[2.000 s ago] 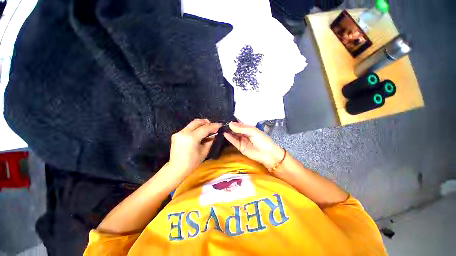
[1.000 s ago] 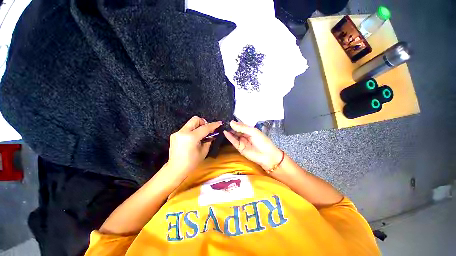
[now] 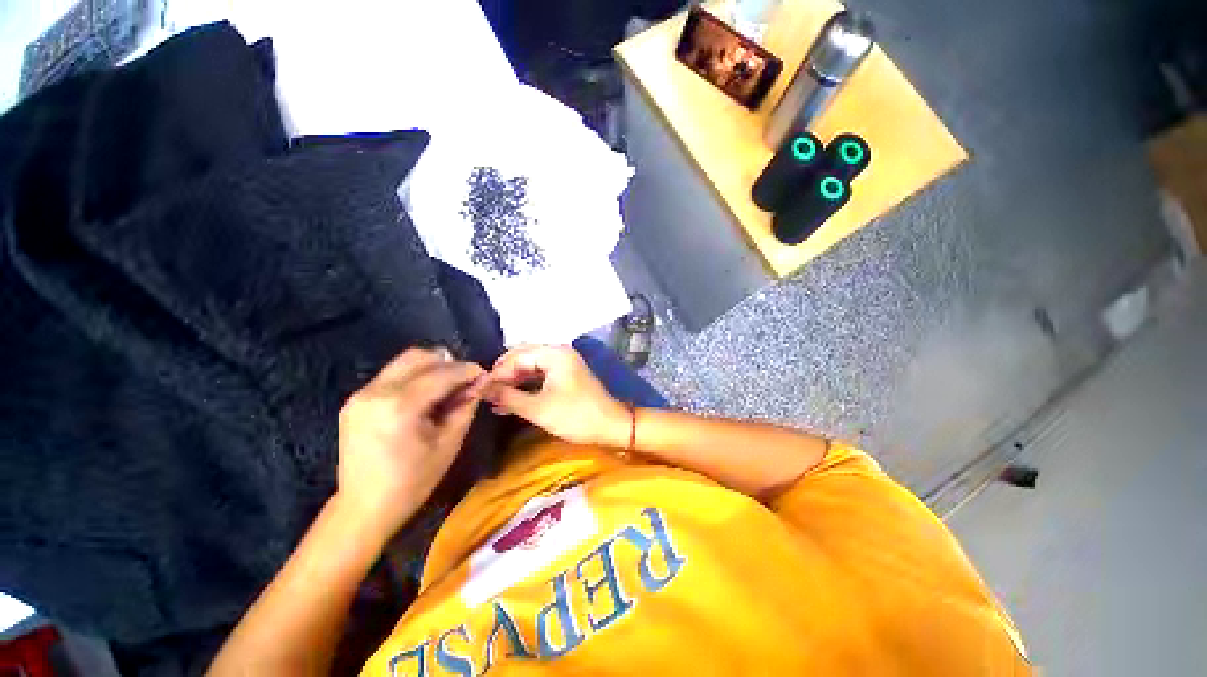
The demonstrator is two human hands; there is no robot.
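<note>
The large dark woolly garment [image 3: 199, 304] lies over the table and the lap, at the left and centre. My left hand [image 3: 408, 430] is over the garment's near right edge, its fingertips pinched together. My right hand [image 3: 556, 393] meets it there, thumb and forefinger closed by the left fingertips. What is between the fingertips is too small and blurred to make out; no needle or thread can be told. The pile of small black pieces [image 3: 500, 222] lies on the ragged white sheet [image 3: 563, 146] beyond my right hand.
A pale-wood stand [image 3: 900, 146] at the upper right holds black spools with green-ringed ends [image 3: 807, 185], a silver flask [image 3: 823, 73] and a phone [image 3: 728, 57]. Part of a red thing [image 3: 29, 653] shows at the lower left corner. Grey speckled floor lies at the right.
The view has turned and shifted, so the stand and pile appear further left. My fingertips have come together and the left hand has rolled over; the pale glint by the left fingers no longer shows clearly.
</note>
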